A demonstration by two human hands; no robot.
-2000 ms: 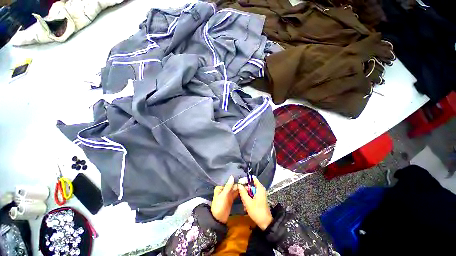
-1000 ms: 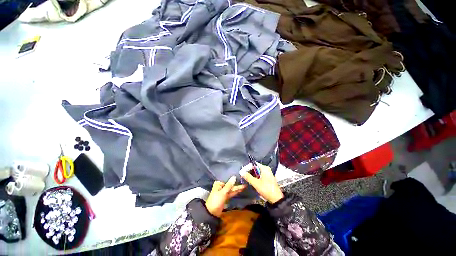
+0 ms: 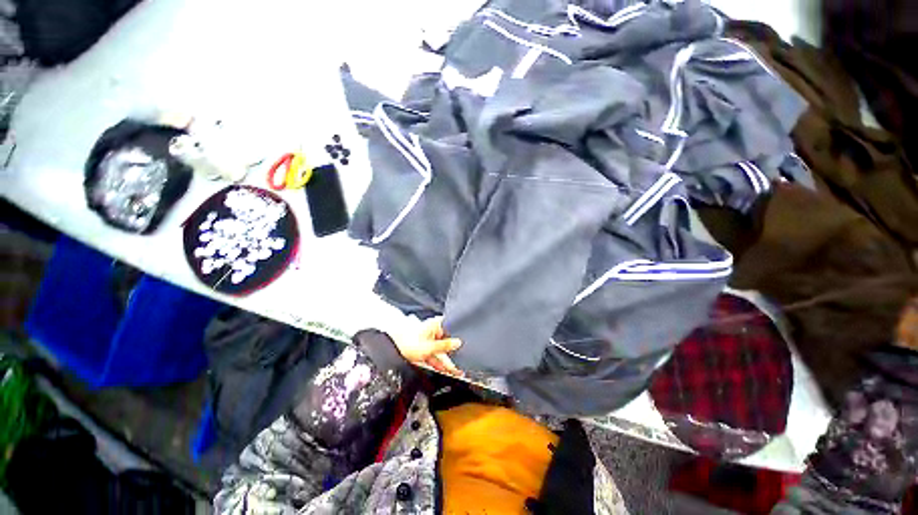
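The grey garment [image 3: 533,251] with white striped trim lies heaped on the white table, its near edge at the table's front edge. My left hand [image 3: 431,345] is at the garment's lower left edge, fingers apart and pointing right, with nothing visible held. My right sleeve reaches to the right edge of the picture. Only a small, blurred part of my right hand [image 3: 908,327] shows there, by the brown garments [image 3: 846,251]; its fingers and anything in them are hidden.
Left of the garment lie a phone [image 3: 327,200], scissors [image 3: 290,172], dark buttons [image 3: 338,150], a round tray [image 3: 242,239] of pale discs, pale spools [image 3: 216,149] and a black bag [image 3: 137,176]. A plaid cushion [image 3: 727,377] lies right. Blue bins [image 3: 101,314] stand on the floor.
My hands, earlier close together at the garment's front edge, are now far apart; the right has moved far right. The view has swung, so the table things appear farther right.
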